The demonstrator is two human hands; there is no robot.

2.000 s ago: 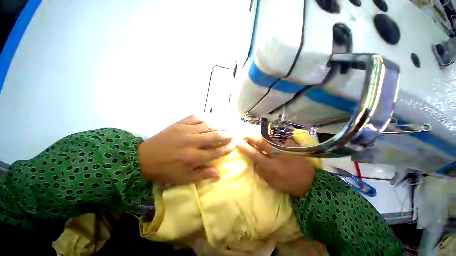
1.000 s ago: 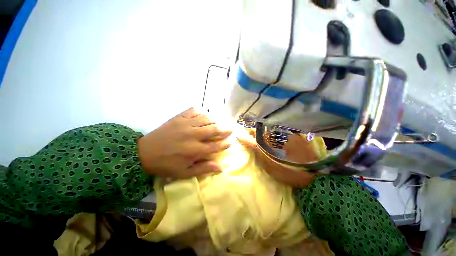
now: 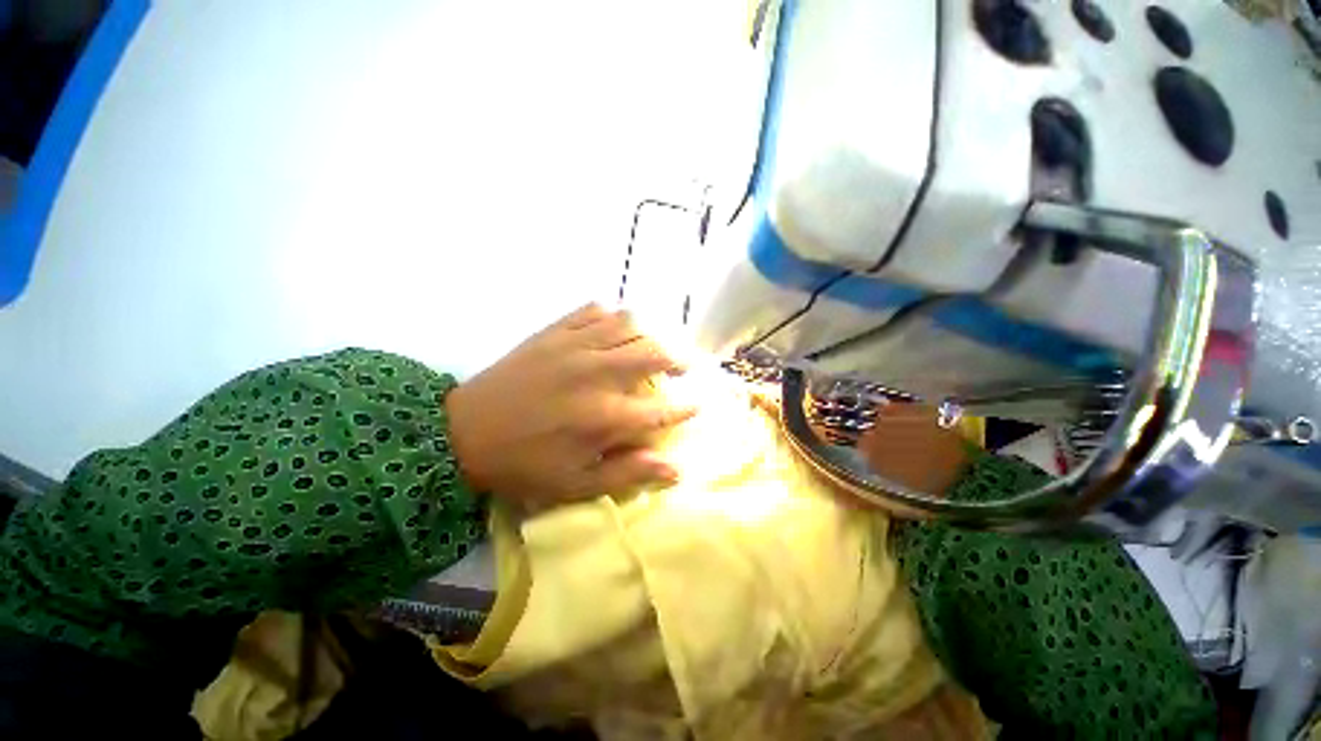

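Note:
A yellow garment piece (image 3: 753,579) lies under my hands and hangs over the table's front edge towards my lap. My left hand (image 3: 565,413) rests flat on the cloth, left of the brightly lit needle area. My right hand (image 3: 906,449) is on the cloth at the right, partly hidden behind the machine's metal guard. Its fingertips are lost in glare and metal parts. The white sewing machine head (image 3: 840,145) with a blue stripe stands above. The presser foot and needle are not distinct in the glare.
The white table top (image 3: 362,188) has blue tape (image 3: 65,159) along its left edge. A ruler-marked strip (image 3: 435,615) runs along the front edge. Another yellow cloth piece (image 3: 268,680) hangs at the lower left. Pale material (image 3: 1282,623) hangs at the right.
The whole view has shifted, with machine and hands further right in the picture. The right hand is now more hidden behind the guard. The blue snips at the right no longer show.

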